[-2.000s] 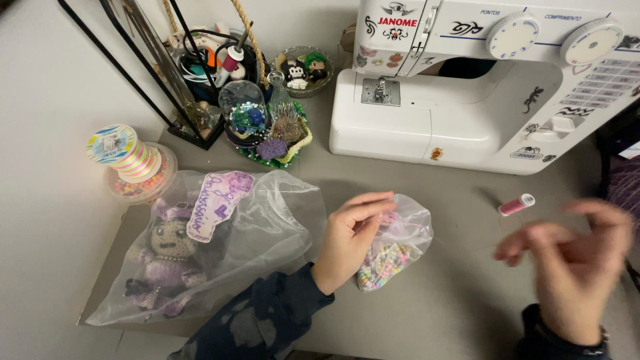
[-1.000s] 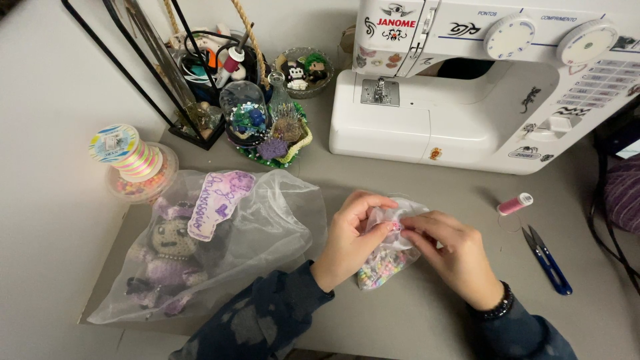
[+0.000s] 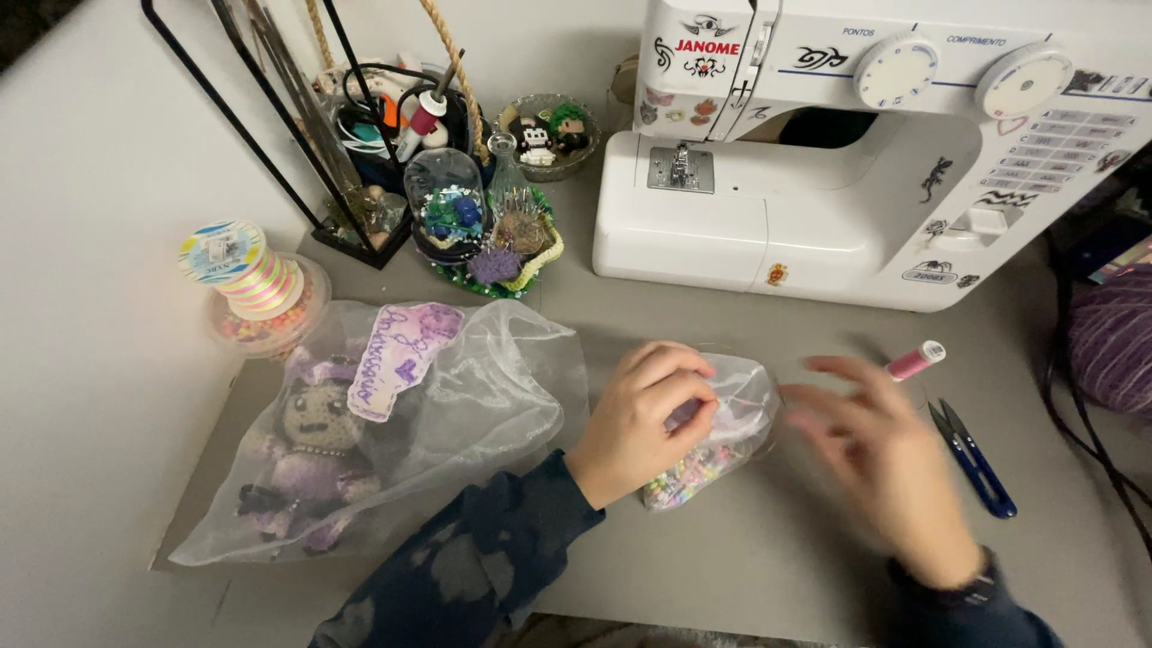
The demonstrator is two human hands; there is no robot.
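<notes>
My left hand (image 3: 650,421) pinches the upper part of a small sheer organza bag (image 3: 740,400), which holds many multicoloured beads (image 3: 688,475). Right of the bag is my right hand (image 3: 886,459), blurred, its fingers spread; whether a thread lies between them I cannot tell. Beyond that hand a spool of pink thread (image 3: 916,360) rests on the table, with blue-handled thread snips (image 3: 974,463) near it. To the left lies a larger organza bag (image 3: 504,396) over a crocheted doll (image 3: 315,450) in purple; a paper tag (image 3: 400,360) with handwriting is on it.
A white Janome sewing machine (image 3: 702,243) stands at the back right. At the back left are a spool of multicoloured cord (image 3: 261,279) on a bead container, a black metal stand (image 3: 360,247), a pincushion (image 3: 522,234) and a glass dish (image 3: 576,162). Purple yarn (image 3: 1111,337) and black cables are far right.
My right hand was at the small bag beside my left hand one second ago; it has moved away to the right. My left hand stays at the bag.
</notes>
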